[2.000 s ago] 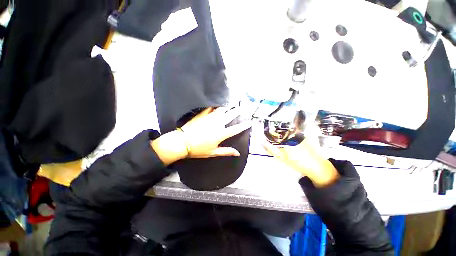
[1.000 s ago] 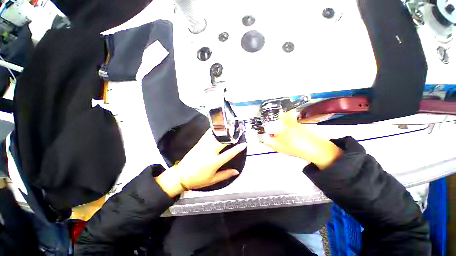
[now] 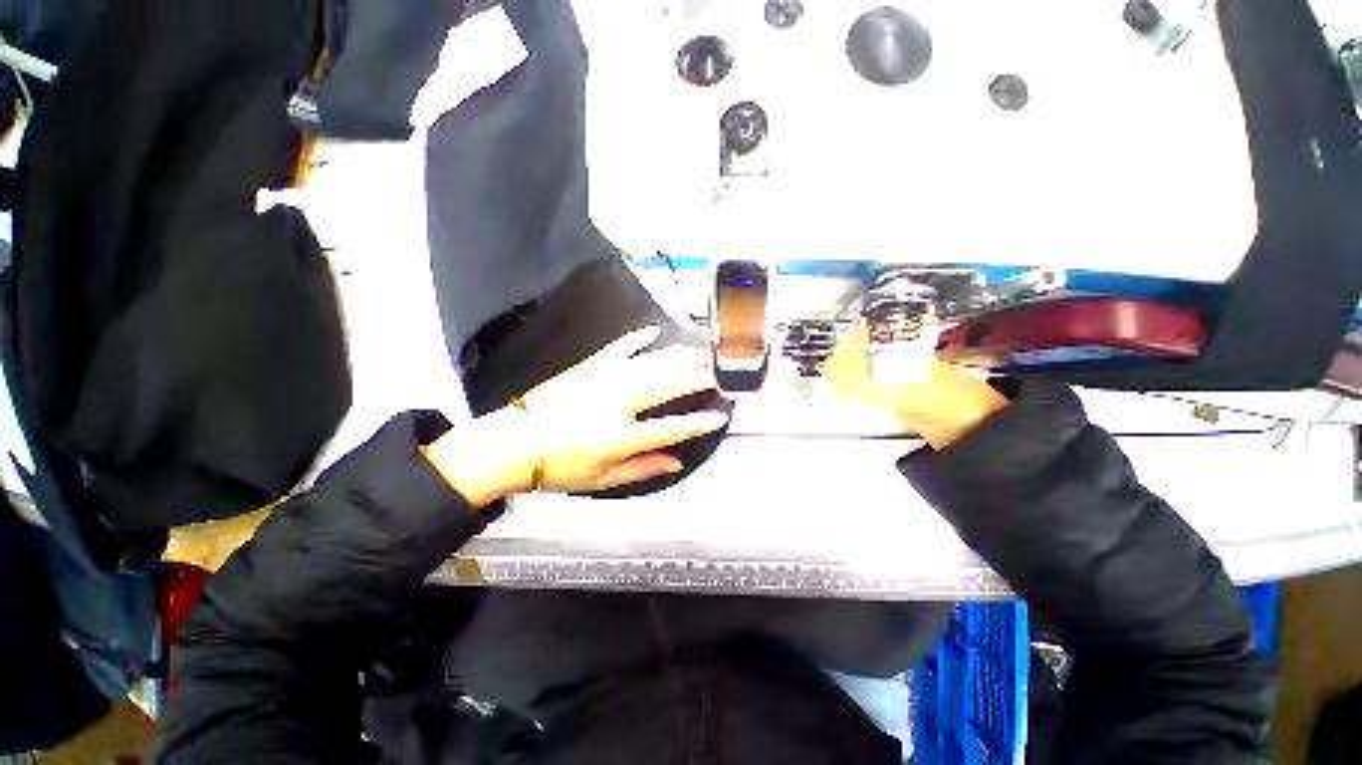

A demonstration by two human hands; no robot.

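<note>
A black cloth tube (image 3: 515, 224) runs down from the top to the machine's needle area (image 3: 742, 332). Its rounded, darker open end lies under my left hand (image 3: 590, 426), which is spread flat on it with fingers apart, left of the shiny metal parts. My right hand (image 3: 904, 386) is at the metal parts right of the needle area; its fingertips are partly lost in glare, and I cannot tell if they hold anything. The white machine head (image 3: 971, 165) fills the upper right.
A large black garment heap (image 3: 179, 299) lies at left. A black strap (image 3: 1307, 224) drapes over the machine at right, with a dark red object (image 3: 1090, 329) beside it. A ruler tape (image 3: 717, 574) runs along the front edge. A blue crate (image 3: 971, 680) is below.
The view has shifted. My left hand stays on the cloth's open end, which sits slightly left of the needle area. My right hand has stayed near the metal parts, its fingertips now less visible.
</note>
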